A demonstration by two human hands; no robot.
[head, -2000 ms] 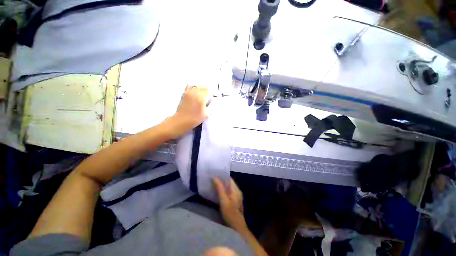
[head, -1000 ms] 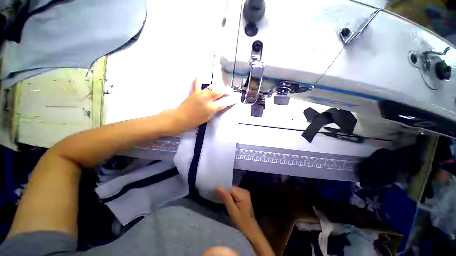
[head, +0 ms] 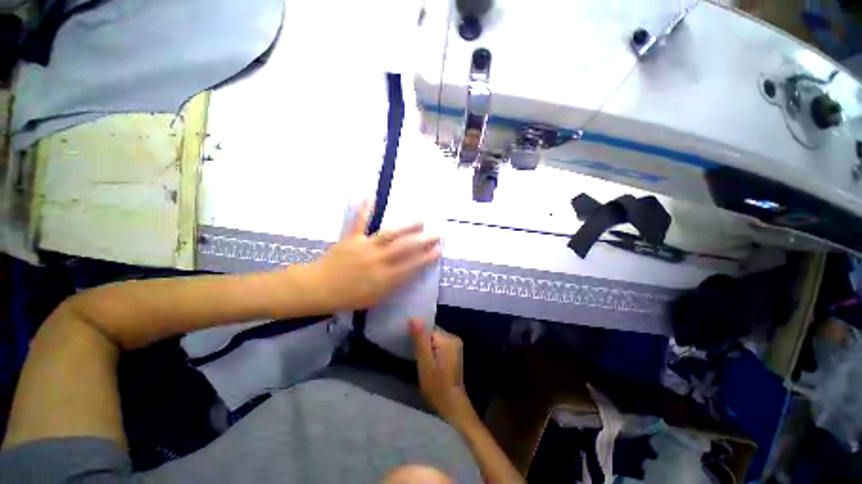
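A whitish garment panel [head: 405, 317] with a dark strip [head: 390, 142] runs from the machine bed over the ruler-marked front edge to the lap. My left hand [head: 378, 267] lies flat on the panel near the table edge, fingers spread. My right hand [head: 439, 364] pinches the panel's right edge below the table edge. The presser foot [head: 470, 151] is at the panel's upper right; glare hides the panel's edges there. Short dark strip pieces [head: 621, 220] lie right of the needle, beside a thin dark tool [head: 647, 248].
The white sewing machine head [head: 586, 85] spans the upper right. Grey cut panels [head: 156, 57] lie at upper left above a yellowish board [head: 109, 189]. More striped panels [head: 274, 354] hang at the lap. An open box of scraps [head: 652, 444] is below right.
The panel's dark strip now shows farther up the bed beside the presser foot. My left hand has moved down from near the needle to the table edge. My right hand has risen slightly.
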